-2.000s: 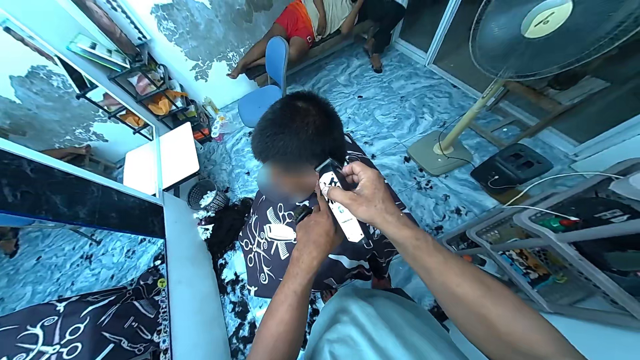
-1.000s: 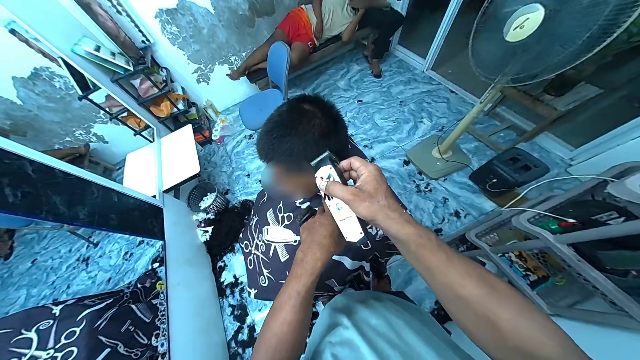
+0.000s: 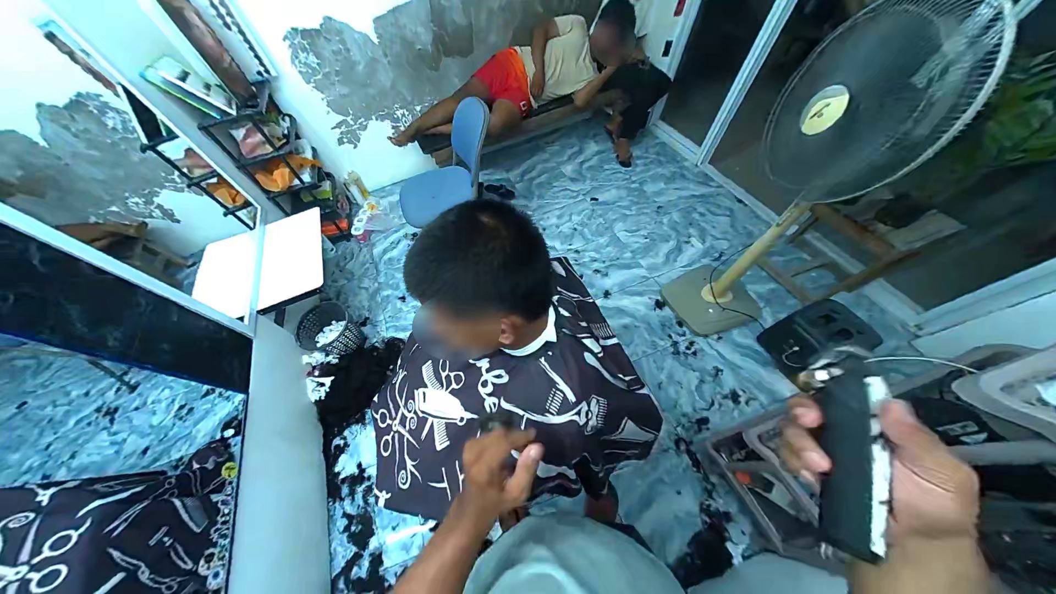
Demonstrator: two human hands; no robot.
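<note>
My right hand (image 3: 924, 487) holds a black and white hair clipper (image 3: 850, 462) upright at the right, well away from the seated person's head (image 3: 483, 260). In front of the seated person's chest is my left hand (image 3: 499, 466), its fingers partly curled around the end of a small dark object (image 3: 497, 422) whose kind I cannot tell. A black barber cape (image 3: 569, 412) with white scissors and comb prints covers the seated person, and a white neck band (image 3: 535, 337) shows at the collar.
A pedestal fan (image 3: 718, 289) and a black case (image 3: 821, 330) stand at the right, above a grey plastic trolley (image 3: 767, 487). A blue chair (image 3: 437, 190) is behind the seated person. Cut hair lies on the floor beside a mesh waste basket (image 3: 334, 330). Two people rest on a bench (image 3: 528, 128).
My right hand has moved right with the clipper, away from the seated person's head. My left hand no longer touches or nears the clipper and stays before the cape.
</note>
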